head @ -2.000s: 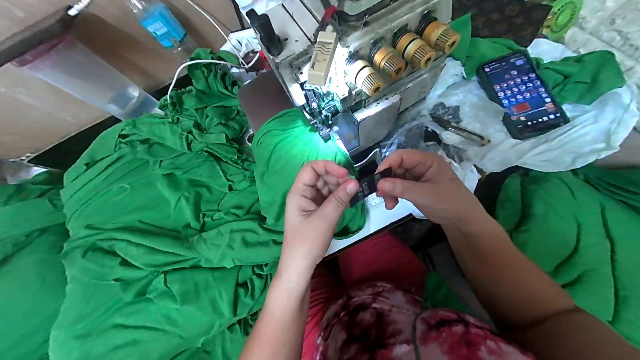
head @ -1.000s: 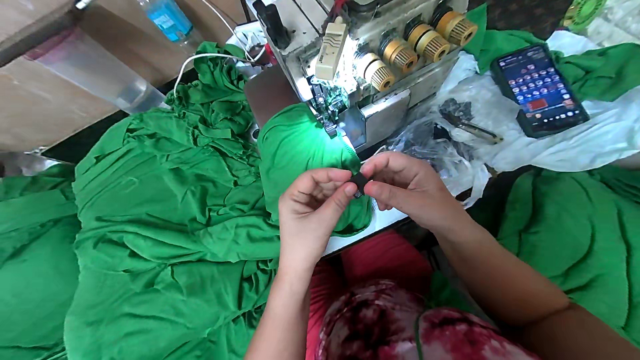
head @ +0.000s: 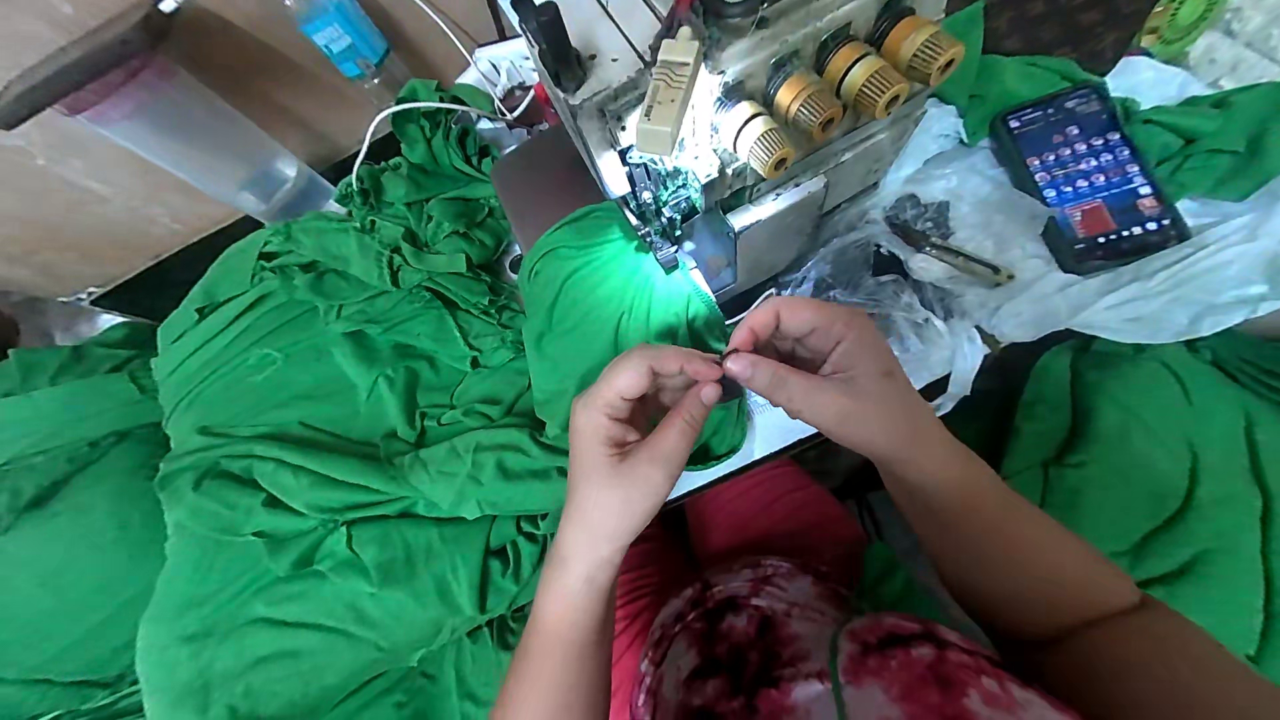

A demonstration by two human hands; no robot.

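Note:
Between the fingertips of both hands is a small dark piece (head: 733, 386), mostly hidden; it looks like a fabric label. My left hand (head: 645, 425) pinches it from the left with thumb and forefinger. From the right, my right hand (head: 825, 370) pinches its upper edge. Just beyond the hands, green fabric (head: 600, 310) lies beneath the lit presser foot (head: 660, 245) of an overlock sewing machine (head: 780, 210).
A large heap of green cloth (head: 340, 420) covers the left side, with more green fabric (head: 1150, 480) at right. A smartphone (head: 1090, 180) and thread snippers (head: 950, 253) lie on a white plastic bag (head: 1060, 300). A clear container (head: 210, 135) and blue-labelled bottle (head: 345, 35) stand upper left.
The dark piece showed more broadly between the fingers two seconds ago; now the fingertips cover most of it. Both hands remain in front of the machine.

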